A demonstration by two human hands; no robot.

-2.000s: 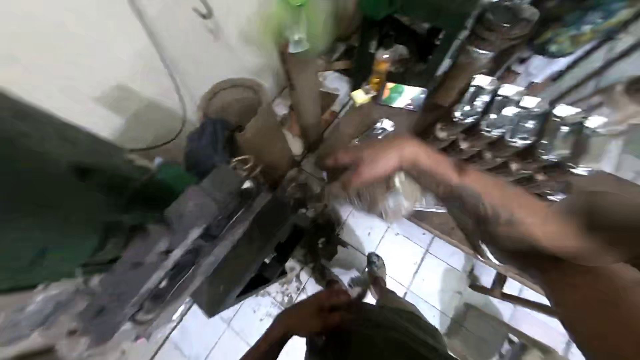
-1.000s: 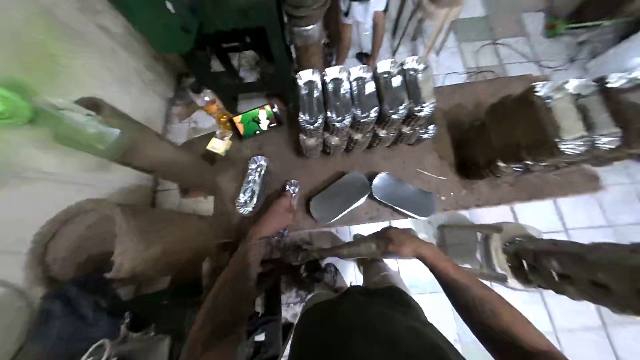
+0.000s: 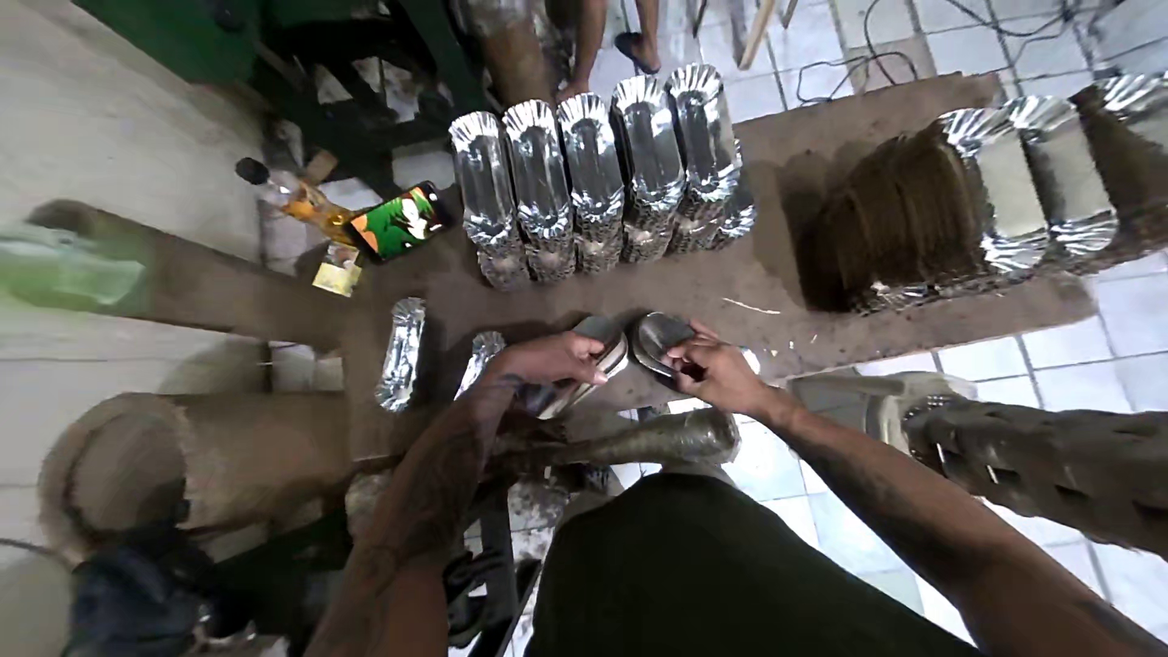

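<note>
My left hand (image 3: 552, 359) grips an oval metal plate (image 3: 598, 333) by its near side, thumb on top. Just to the right, my right hand (image 3: 716, 365) has its fingers on a second oval metal plate (image 3: 659, 336). The two plates lie close together over the brown bench (image 3: 766, 319). Left of my left hand are a small crimped foil tray (image 3: 481, 354), partly behind the hand, and another foil tray (image 3: 401, 354). Beyond the plates stand several stacks of long fluted foil trays (image 3: 570, 173).
A stack of brown sheets (image 3: 899, 214) and foil trays with pale middles (image 3: 1011, 187) lie at the right. A phone (image 3: 399, 222) and a bottle of amber liquid (image 3: 306, 205) are at the back left. A metal cylinder (image 3: 657, 440) lies before me. Another person's feet (image 3: 643, 55) show beyond.
The view has swung round to the bench. My left hand has moved right, from the small foil tray to a plate; my right hand has gone from the cylinder to the other plate.
</note>
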